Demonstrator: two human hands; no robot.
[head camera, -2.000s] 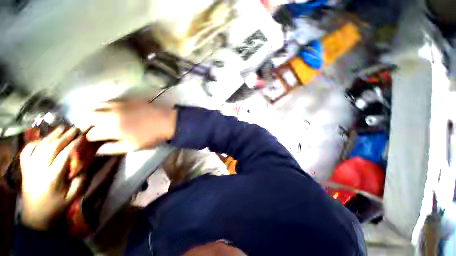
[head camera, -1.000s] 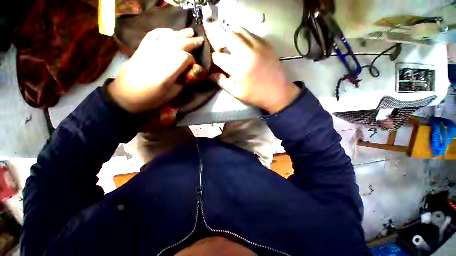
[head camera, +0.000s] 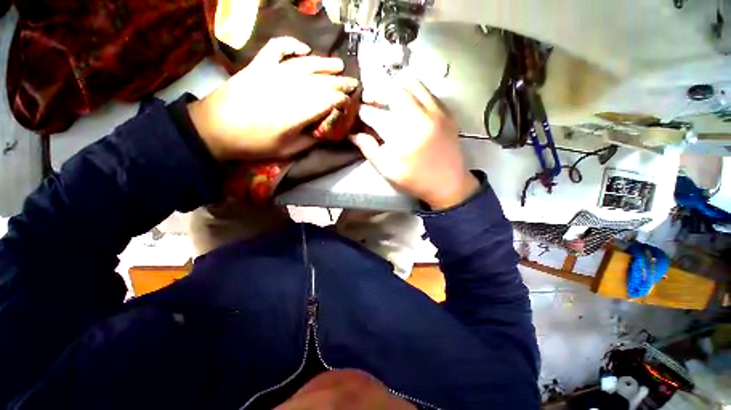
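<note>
The patterned red and dark garment (head camera: 258, 178) lies under and below my left hand, with plain dark lining (head camera: 321, 164) beside it. My left hand (head camera: 276, 100) holds the cloth just left of the needle area, fingertips pointing right. My right hand (head camera: 417, 140) is at the cloth's right edge, thumb and fingers near the red fold; how firmly it grips is hidden. The presser foot and needle (head camera: 353, 36) are just above the hands, over the dark lining. A larger heap of shiny rust-red cloth (head camera: 104, 56) lies at the left.
A yellow strip (head camera: 236, 20) stands left of the needle. Black-handled shears (head camera: 506, 112) and a blue-purple tool (head camera: 544, 148) lie right. Further right are a small box of metal bits (head camera: 627, 190), checked cloth (head camera: 589, 232) hanging at the edge and an orange-yellow bench (head camera: 681, 282).
The view has swung back from the right side, then shifted slightly, showing more of the machine head. Both hands remain at the cloth by the needle, with small finger shifts.
</note>
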